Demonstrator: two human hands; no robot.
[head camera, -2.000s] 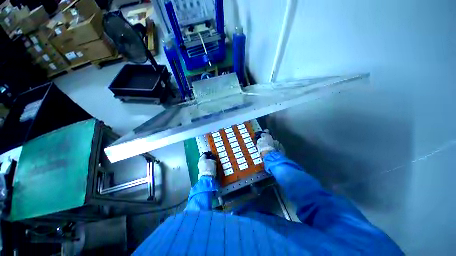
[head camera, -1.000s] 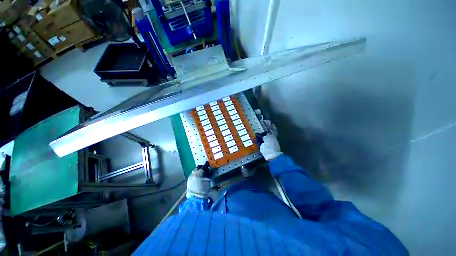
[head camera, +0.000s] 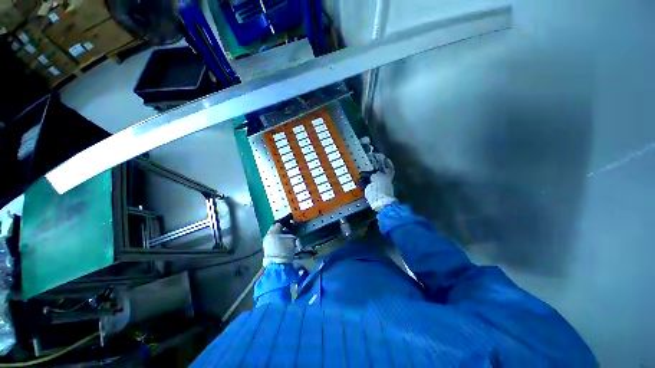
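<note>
An orange carrier tray (head camera: 312, 163) with three rows of small white workpieces (head camera: 309, 157) lies on the silver perforated printing bed (head camera: 267, 169). My left hand (head camera: 279, 245), in a pale glove with dark fingertips, is at the tray's near left corner. My right hand (head camera: 379, 182), gloved alike, is at the near right edge of tray and bed. The fingertips of both hands are too small to tell whether they grip the tray or the bed. The tilted printing screen frame (head camera: 287, 83) stands raised above the far end of the bed.
Blue lift posts (head camera: 210, 43) stand behind the bed. A green-topped table (head camera: 68, 233) is at left, a black bin (head camera: 172, 73) on the floor beyond it, and cardboard boxes (head camera: 86, 32) at the far left. A pale wall (head camera: 560, 144) is close on the right.
The screen frame stands higher in view and uncovers more of the bed's far end. The view has shifted. My left hand has moved from the tray's left side to its near left corner.
</note>
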